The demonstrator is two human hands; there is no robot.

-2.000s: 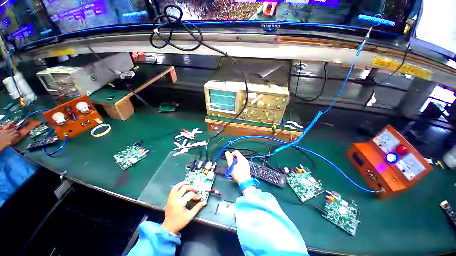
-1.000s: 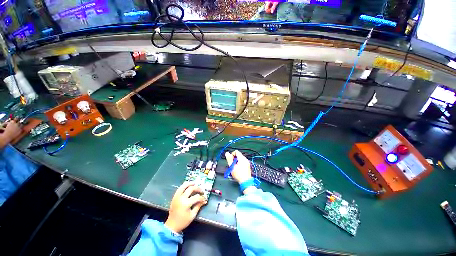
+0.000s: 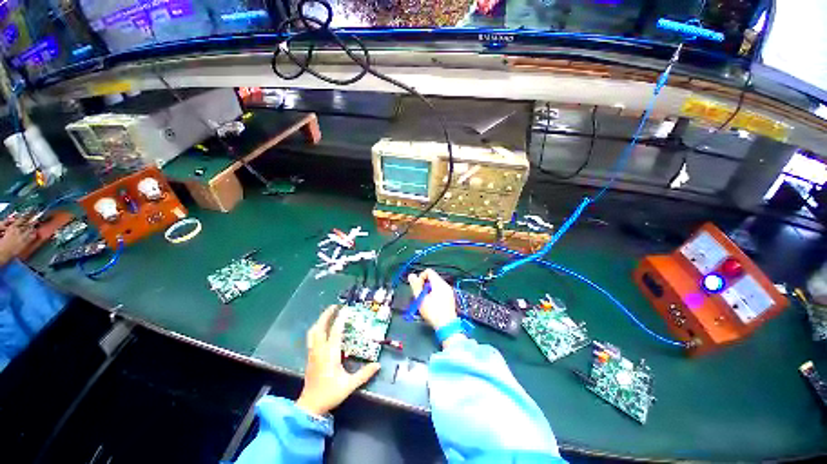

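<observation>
A green main board lies in front of me, with dark cable plugs at its back edge and a small red and black plug at its right side. My left hand is at the board's left and front edge, thumb and fingers spread around its near left corner. My right hand is just right of the board, closed around a blue pen, near the end of a black remote control. A blue strap is on my right wrist.
Two boards lie right, another board left. White leads lie behind the plugs. An oscilloscope stands behind; orange boxes stand at both sides. A blue coiled cord hangs from the shelf. Another person's hand is far left.
My left hand's fingers have spread and moved to the board's left side, uncovering more of the board. My right hand has barely moved. The overhead screen picture differs.
</observation>
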